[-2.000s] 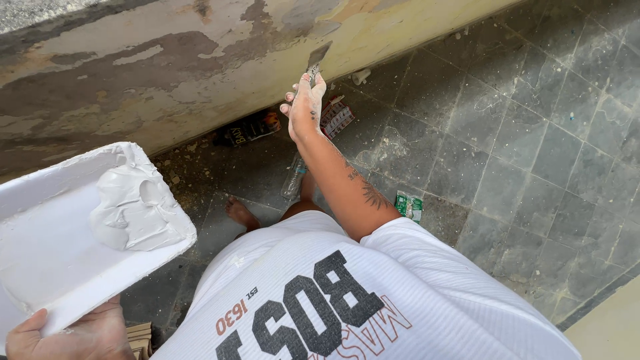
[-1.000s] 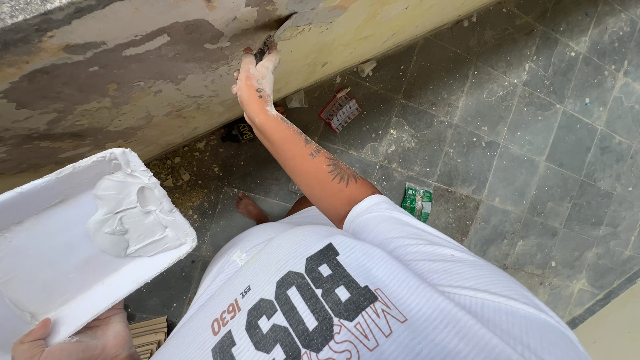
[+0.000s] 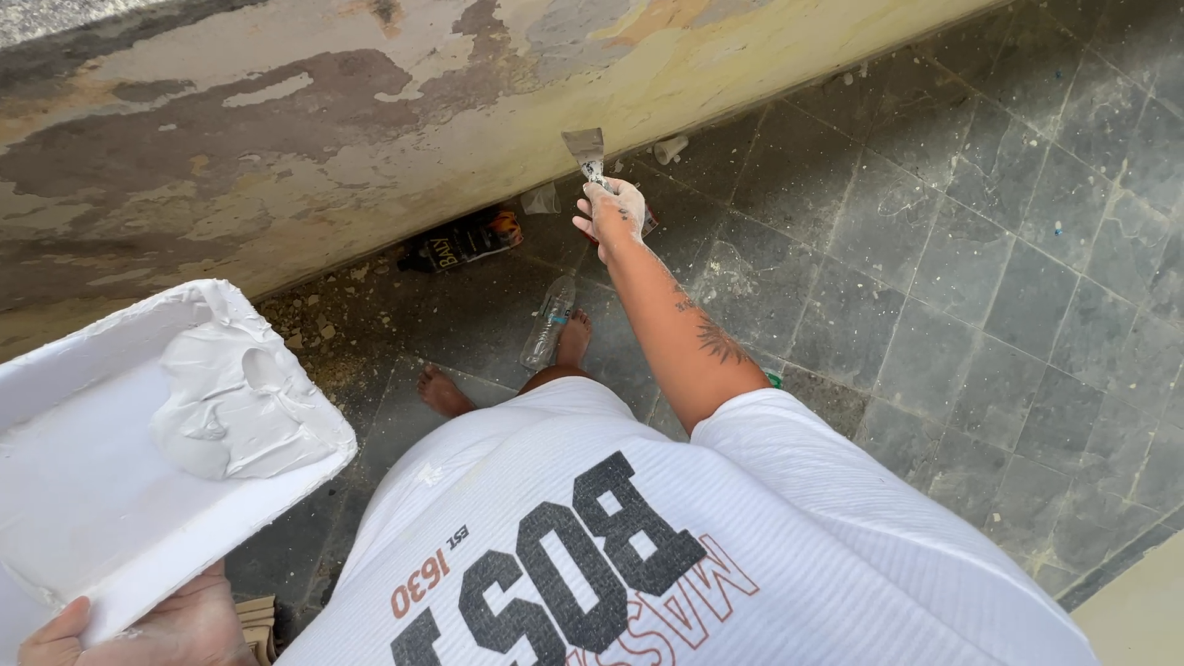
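Observation:
My left hand (image 3: pixel 176 622) grips the near edge of a white plastic tray (image 3: pixel 102 518) at the lower left. A mound of white filler paste (image 3: pixel 236 402) lies at the tray's right end. My right hand (image 3: pixel 614 211), dusted with white residue, holds a putty knife (image 3: pixel 585 148) by its handle, arm stretched out. The blade points up in the view, in front of the low part of a wall (image 3: pixel 370 120) with patchy, peeling paint; whether it touches the wall, I cannot tell.
On the tiled floor (image 3: pixel 934 268) near the wall's base lie a dark bottle (image 3: pixel 462 240), a clear plastic bottle (image 3: pixel 549 324) beside my bare feet, a crumpled white cup (image 3: pixel 670 150) and paint flakes. Corrugated cardboard (image 3: pixel 257 624) shows beside my left hand.
My right hand with the putty knife went up and left over the wall a second ago, and is now back lower and to the right. My left hand still holds the tray.

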